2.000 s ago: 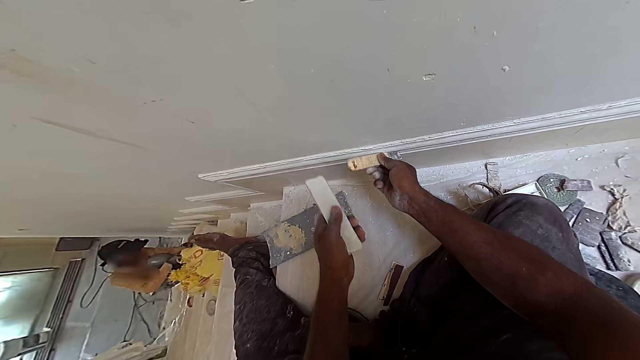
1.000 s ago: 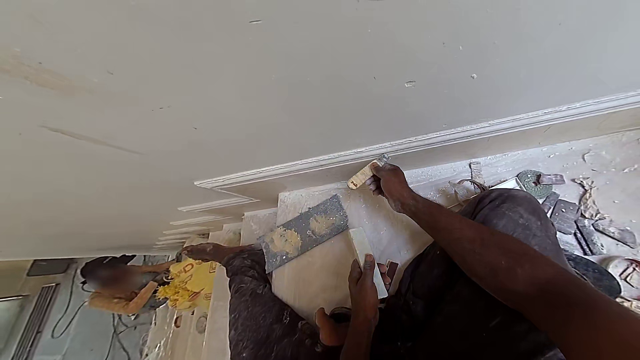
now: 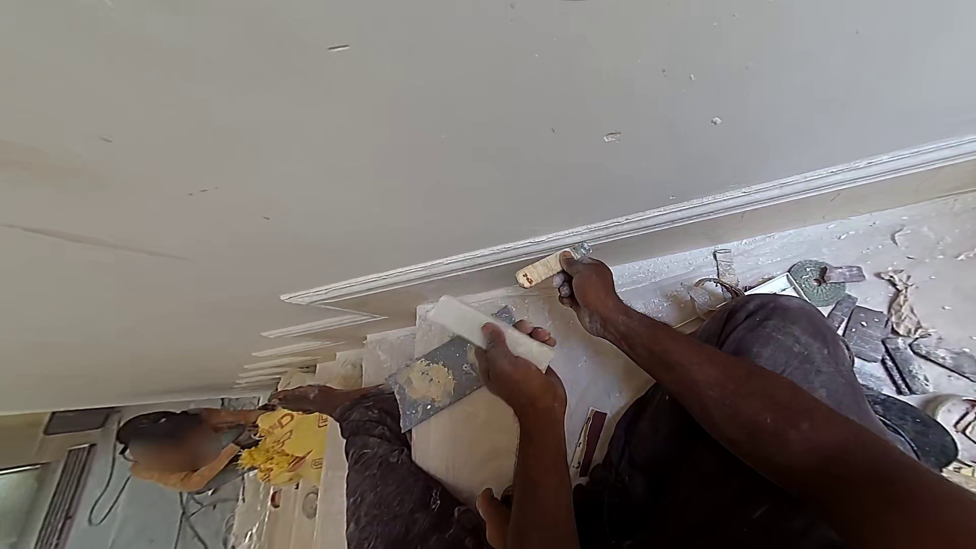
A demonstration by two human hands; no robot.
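My right hand (image 3: 591,293) grips a putty knife by its pale handle (image 3: 540,270), and the short blade meets the lower edge of the white skirting moulding (image 3: 473,261). A flat, pale rectangular block or plate (image 3: 488,329) lies in my left hand (image 3: 522,374), thumb on top and fingers beneath. Under and behind that hand, a grey sheet with dried yellowish putty (image 3: 428,381) rests on the stair tread. The small tip of the knife is partly hidden at the moulding.
Stair steps (image 3: 393,354) descend at the left, where a person (image 3: 179,450) sits by a yellow sack (image 3: 293,446). A mesh tape roll (image 3: 816,282) and stone or tile offcuts (image 3: 868,333) lie on the dusty floor at right, beside my knee.
My left hand has come up from lower down, near my lap, with the pale block, and now covers part of the grey sheet. My right hand stays at the moulding with the knife.
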